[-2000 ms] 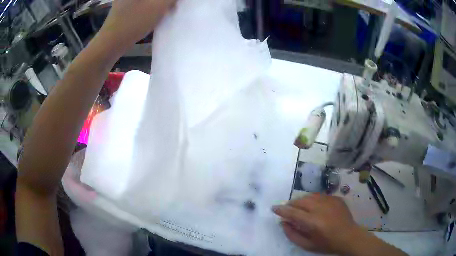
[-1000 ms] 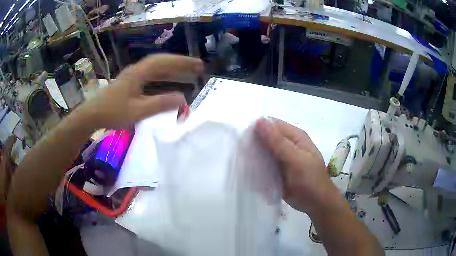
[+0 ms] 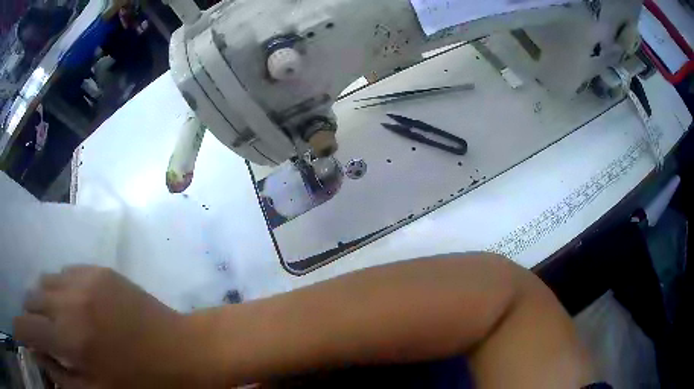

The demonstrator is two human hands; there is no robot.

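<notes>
My right hand is at the lower left, reached across from the right, with its fingers curled against a white fabric piece. The fingertips are blurred, so I cannot tell if they pinch the fabric. The fabric is cut off by the left edge of the picture. My left hand is not in view. The off-white sewing machine head stands over the bed, with the presser foot area below it and no fabric seen under it.
Black thread snips and grey tweezers lie on the machine bed. A floral-wrapped tube hangs left of the head. A ruler strip runs along the table's front edge. A red-edged container is at the far right.
The view has swung right and down onto the machine. My right hand has gone from holding up the fabric in front to the lower left. My left hand has left the picture.
</notes>
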